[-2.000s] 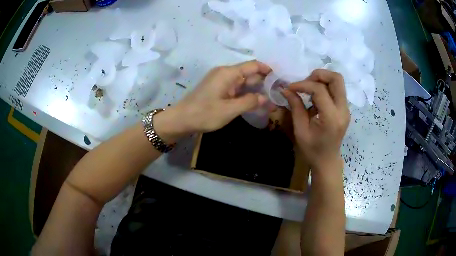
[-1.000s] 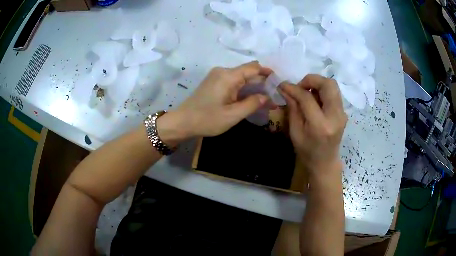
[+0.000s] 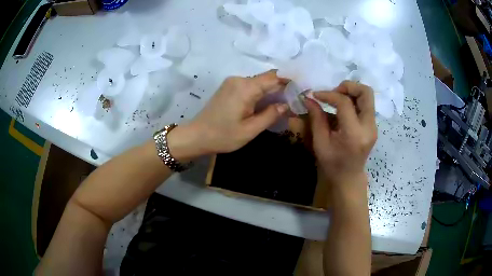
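Note:
My left hand (image 3: 243, 110), with a metal-link wristwatch (image 3: 164, 147), pinches a translucent disc (image 3: 294, 98) between thumb and fingers above the parts box. My right hand (image 3: 342, 121) has its thumb and index finger at the disc's middle. Whether a small part is between those fingertips cannot be told. The open brown parts box (image 3: 259, 200) below is filled with a dark mass of small black parts (image 3: 264, 167), with paler bits near its far edge. My hands cover part of its far side.
Loose translucent discs (image 3: 340, 43) overlap beyond my hands, more (image 3: 152, 46) at left. Black specks (image 3: 396, 178) scatter at right. A phone (image 3: 33, 29), small carton (image 3: 75, 7) and printed grid (image 3: 35, 78) lie far left. Grey equipment (image 3: 466, 137) stands right; a large carton (image 3: 59, 188) sits below left.
Both hands stay in nearly the same place. The held disc has tilted between the fingers, and my right fingertips have shifted slightly at its middle.

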